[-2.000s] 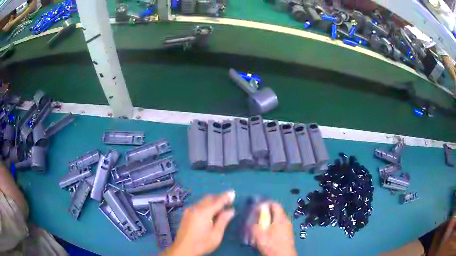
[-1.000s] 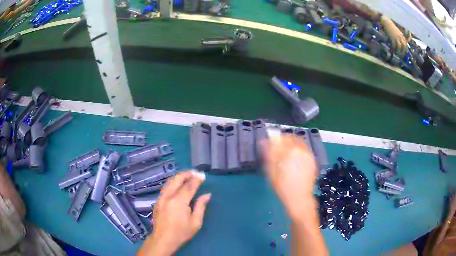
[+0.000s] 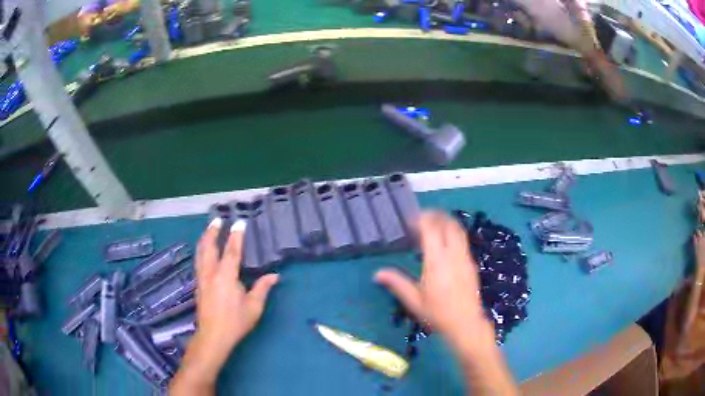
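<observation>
A row of grey housings (image 3: 332, 218) with dark ovals at their far ends lies side by side along the bench's far edge. My left hand (image 3: 224, 298) is at the row's left end, with white covers on two fingertips touching the housings. My right hand (image 3: 444, 282) is at the right end, slightly blurred, fingers spread from the thumb. Both hands hold nothing. A pale yellow hand tool (image 3: 362, 350) lies on the bench between them. The black insert pile (image 3: 506, 271) is partly behind my right hand.
Loose grey shells (image 3: 147, 298) lie in a heap at left. Small grey housings (image 3: 568, 232) lie at far right. A cardboard box (image 3: 599, 367) is at lower right. A grey unit with blue (image 3: 429, 133) lies on the belt. Another person's arm (image 3: 595, 54) reaches in at upper right.
The tool, in my right hand two seconds ago, now lies on the bench. My left hand has moved forward onto the row's left end. The view has turned, shifting the bench items leftward.
</observation>
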